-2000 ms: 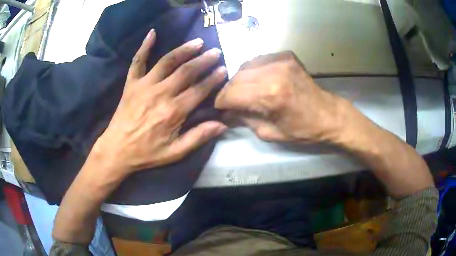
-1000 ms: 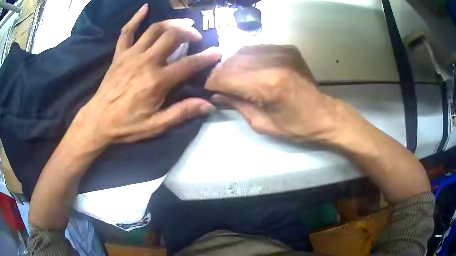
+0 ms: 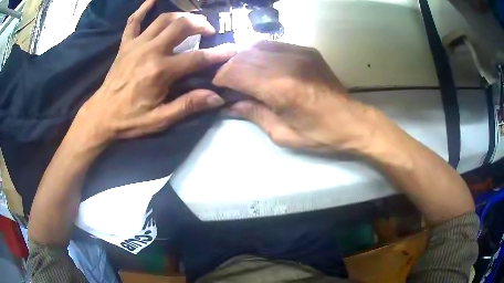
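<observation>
A black garment point(image 3: 50, 105) covers the left of the machine table. My left hand point(image 3: 146, 74) lies on it with fingers spread, thumb and index finger towards the cloth edge. My right hand point(image 3: 287, 94) pinches the garment's edge between thumb and curled fingers, just below the bright needle area. The presser foot point(image 3: 239, 25) is partly lost in glare beside small white lettering. A white panel point(image 3: 119, 213) with black letters hangs over the table's front edge at the lower left.
The pale machine bed point(image 3: 381, 50) has a dark seam line. A dark round part point(image 3: 266, 19) sits by the needle. A black strap point(image 3: 446, 83) crosses the bed at right. Below are a wooden piece point(image 3: 387, 257) and, far right, a blue object point(image 3: 492, 218).
Both hands have shifted left, and the garment has moved left. More of the white panel shows, with its black letters now visible. The right hand keeps its pinch.
</observation>
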